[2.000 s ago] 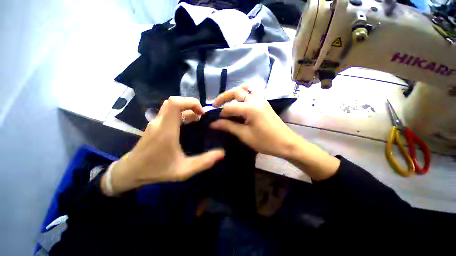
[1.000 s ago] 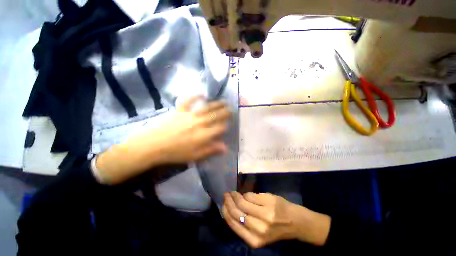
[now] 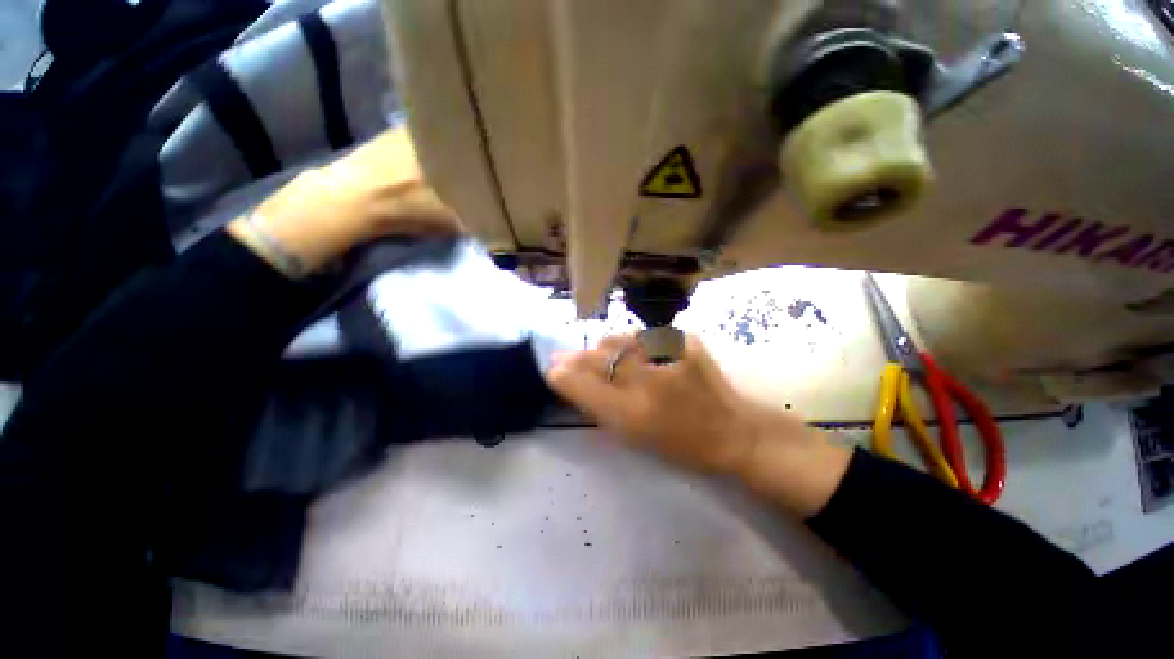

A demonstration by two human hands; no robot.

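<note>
The black garment fabric (image 3: 451,393) with silvery interfaced areas (image 3: 438,309) lies on the table, its edge running to the needle area of the cream sewing machine (image 3: 747,167). My right hand (image 3: 657,399) is just in front of the needle area, fingertips on the fabric's right end; the foot is mostly hidden. My left hand (image 3: 354,206) lies on the fabric at the left, its fingers hidden behind the machine head.
Scissors (image 3: 921,373) with yellow and red handles lie right of my right hand. Interfaced pieces with black strips (image 3: 277,103) lie at upper left. The white table (image 3: 554,541) has a printed ruler along its front edge.
The view has moved closer to the machine head. My right hand has moved from the table's front edge up to the needle area. My left hand has moved up behind the head's left side.
</note>
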